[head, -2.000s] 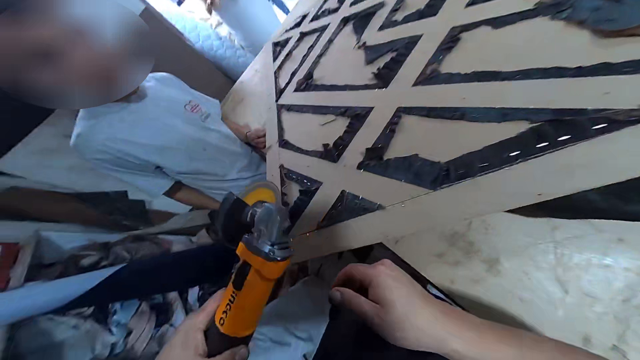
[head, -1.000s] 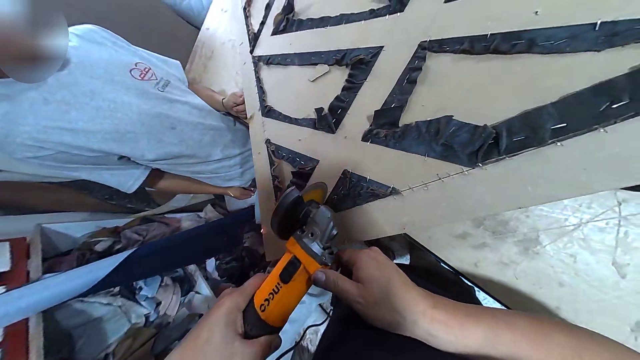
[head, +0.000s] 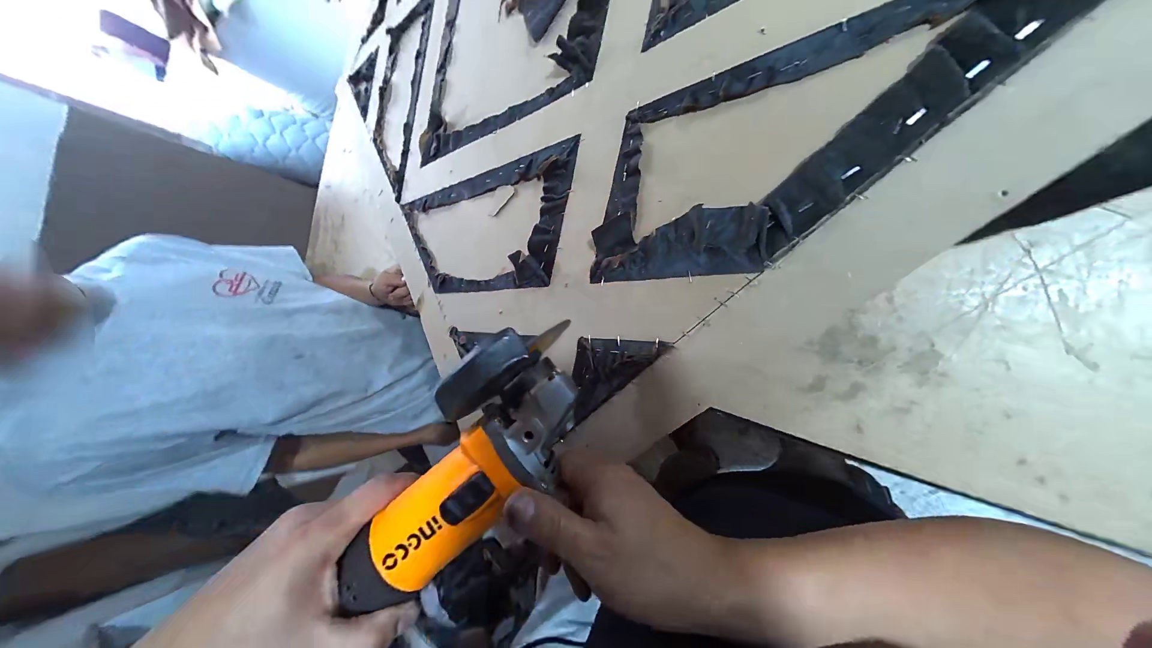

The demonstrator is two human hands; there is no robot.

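My left hand (head: 306,558) grips the rear of an orange and black angle grinder (head: 441,513). Near the grinder's metal head, my right hand (head: 630,540) closes around its front end, the thumb on the body. The grinder's disc, seen nearly edge-on, is over a pale board (head: 504,315) with cut-out shapes. Dark fabric strips (head: 711,238), pinned with many staples, line the shapes. Right of the disc lies a small triangular opening (head: 612,360) edged with dark fabric. Whether the disc touches the board cannot be told.
A co-worker in a light T-shirt (head: 216,360) stands at the left, one hand (head: 391,288) at the board's edge. A scratched, stained pale surface (head: 1008,360) lies at the right. Light blue quilted material (head: 274,139) is in the background.
My right hand, apart from the grinder two seconds ago, is now on its front end. The grinder has stayed in my left hand. The view has shifted.
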